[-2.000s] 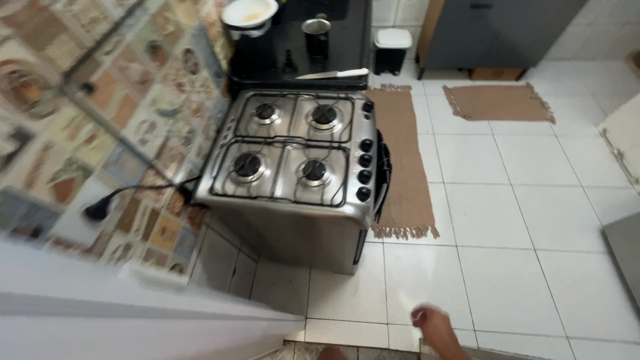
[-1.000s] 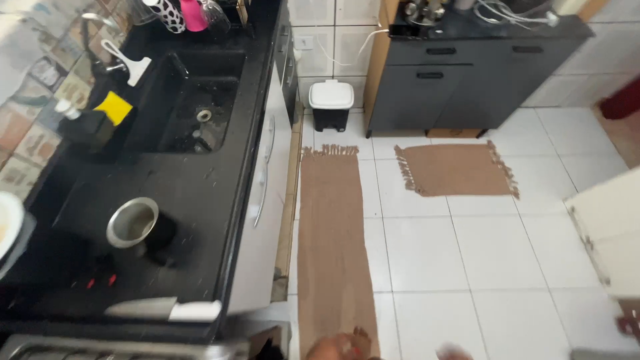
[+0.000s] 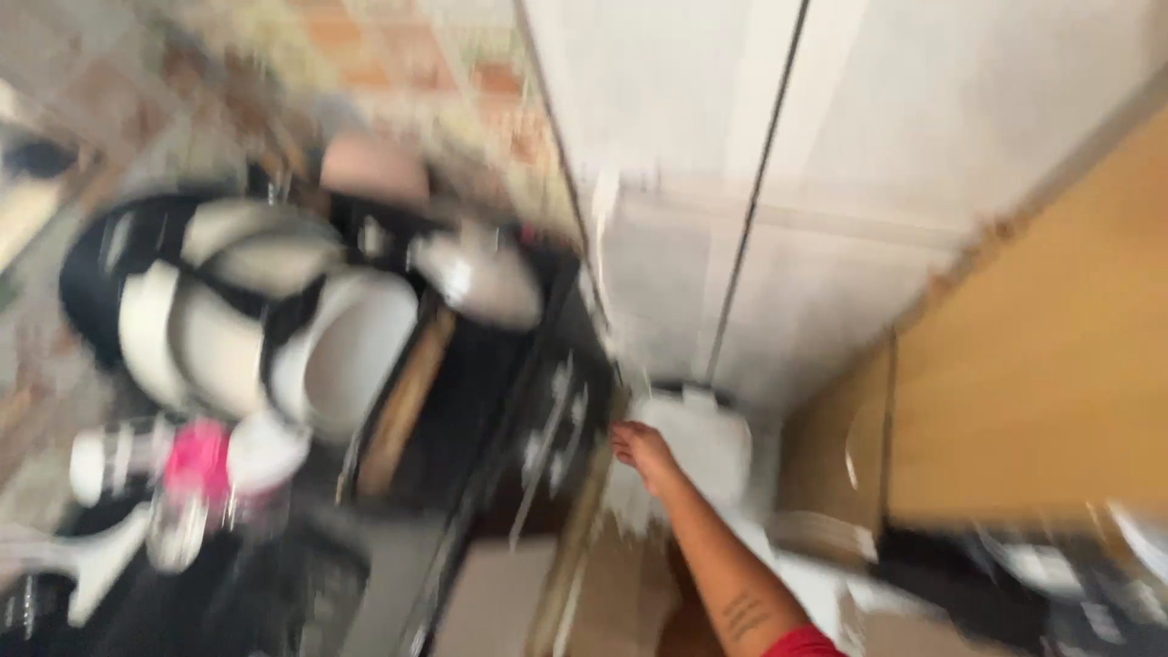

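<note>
My right hand (image 3: 641, 449) is stretched forward, low and right of the middle, in front of the white lid of a trash bin (image 3: 703, 447). Its fingers point left, toward the edge of the black counter cabinet; nothing shows between them, and blur hides whether they touch anything. A red sleeve (image 3: 803, 642) covers the upper arm. My left hand is out of sight. Left of my right hand, a dish rack with white bowls and plates (image 3: 347, 356) stands on the black countertop (image 3: 493, 392).
Bottles with a pink part (image 3: 198, 459) and a white squeegee (image 3: 105, 557) lie at the left. Drawer handles (image 3: 545, 447) show on the cabinet front. A wooden cabinet side (image 3: 1031, 383) stands at the right. A brown rug (image 3: 620, 584) lies on the floor below.
The view has moved from the stove past the sink to the dish rack and corner. The right arm now reaches farther into view, near the bin.
</note>
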